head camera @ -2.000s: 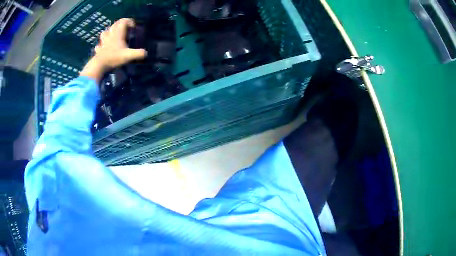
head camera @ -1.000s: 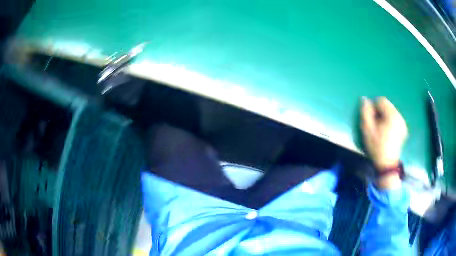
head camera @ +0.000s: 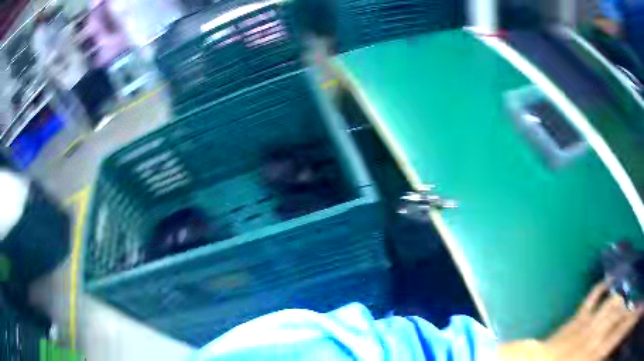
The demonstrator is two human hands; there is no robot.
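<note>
My left hand (head camera: 597, 321) is at the lower right over the green bench, at the end of a blue sleeve. Its fingers are on a dark, blurred black part (head camera: 624, 271) at the right edge; its exact kind is hard to tell. My right hand is not in view. A dark green crate (head camera: 233, 257) stands left of the bench. Black blowers (head camera: 300, 169) lie at its right side, and another dark unit (head camera: 182, 229) lies at its near left.
A small grey tray (head camera: 545, 127) with dark pieces sits on the green bench (head camera: 452, 134). A shiny metal clamp (head camera: 426, 202) is on the bench's pale edge. More crates (head camera: 233, 53) stand behind. A dark shape, perhaps a person (head camera: 32, 233), is at the left edge.
The view has swung left to the crate. My left hand, in the crate two seconds ago, is now over the bench at the black part. My right hand has left the picture.
</note>
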